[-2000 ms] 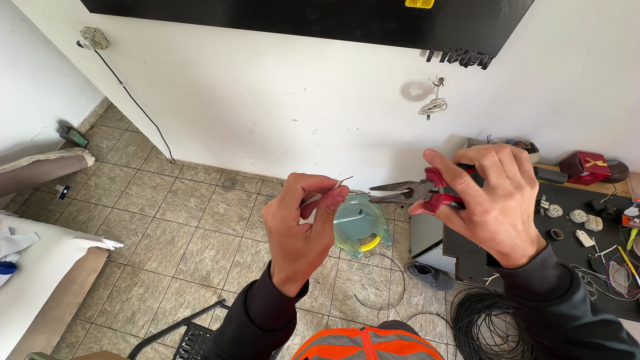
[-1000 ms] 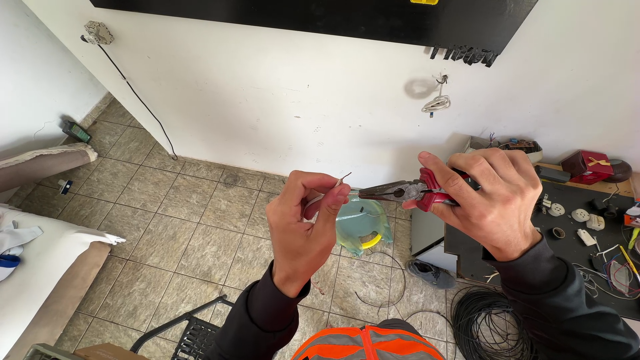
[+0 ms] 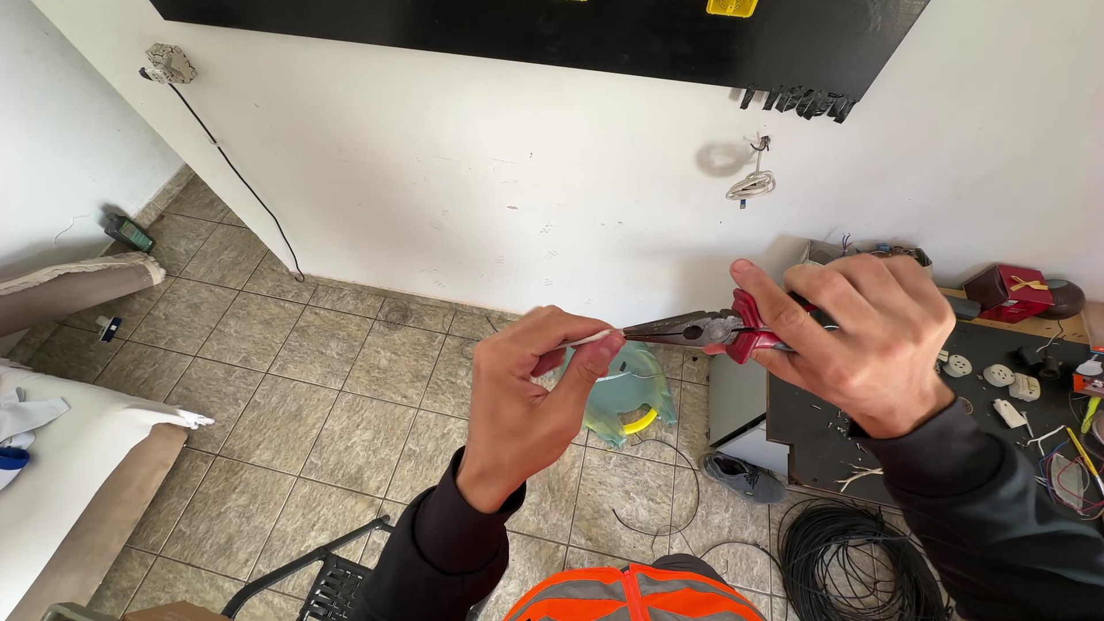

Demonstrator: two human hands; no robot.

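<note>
Between its thumb and forefinger my left hand [image 3: 543, 388] pinches a thin white wire [image 3: 590, 338]. Long-nose pliers [image 3: 686, 329] with red handles are in my right hand [image 3: 849, 336]. Their jaws point left and look closed, with the tips at the wire's end beside my left fingertips. Whether the tips grip the wire is too small to tell. Below the jaws, on the tiled floor, lies a translucent greenish plastic bag [image 3: 621, 392] with a yellow ring [image 3: 641, 421] at it.
A black table [image 3: 798, 431] at right bears sockets, wire scraps and a red box [image 3: 1011, 291]. Near it are a shoe [image 3: 743, 477] and a coil of black cable [image 3: 854, 565]. A black panel [image 3: 552, 39] spans the top; a bundled white cable [image 3: 750, 185] hangs from the wall.
The pliers' jaws, parted two seconds ago, have come together at my left fingertips. The short dark wire end that stood up above my left thumb no longer shows there.
</note>
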